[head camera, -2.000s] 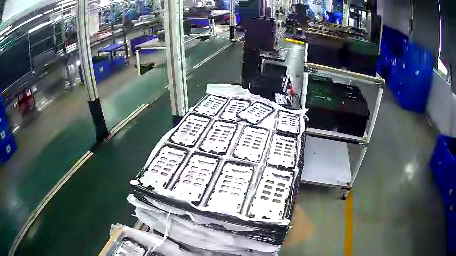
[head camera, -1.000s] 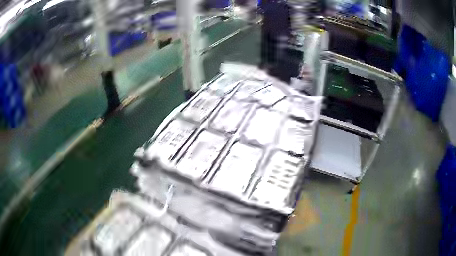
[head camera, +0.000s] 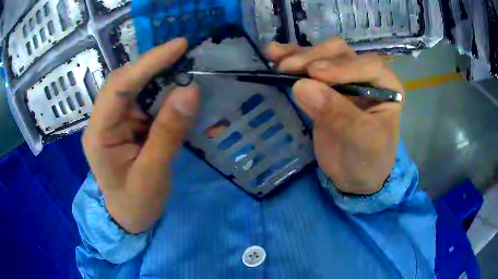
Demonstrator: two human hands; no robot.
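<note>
My left hand [head camera: 134,136] grips a grey phone middle frame [head camera: 224,103] by its upper left end, thumb on the face. The frame is tilted, with ragged black edging and rows of oval slots. My right hand [head camera: 349,103] holds black-handled tweezers [head camera: 360,91], with their bright tip at the frame's upper left end, near my left thumb. A small dark ring shape shows at the tip; whether it is a loose part cannot be told. A blue carrier film [head camera: 185,16] with a row of dark spots shows behind the frame's top edge.
Blister trays [head camera: 98,27] holding more metal frames lie across the top, left and right. A blue smock [head camera: 218,234] with a white button is below my hands. Blue bins stand at lower left [head camera: 38,218] and lower right [head camera: 461,204]. Floor with a yellow line [head camera: 434,81] shows at right.
The view has swung down from the tray stack and trolley to my body. Both hands, the held frame, the tweezers and the blue film are now in view; no hands showed before.
</note>
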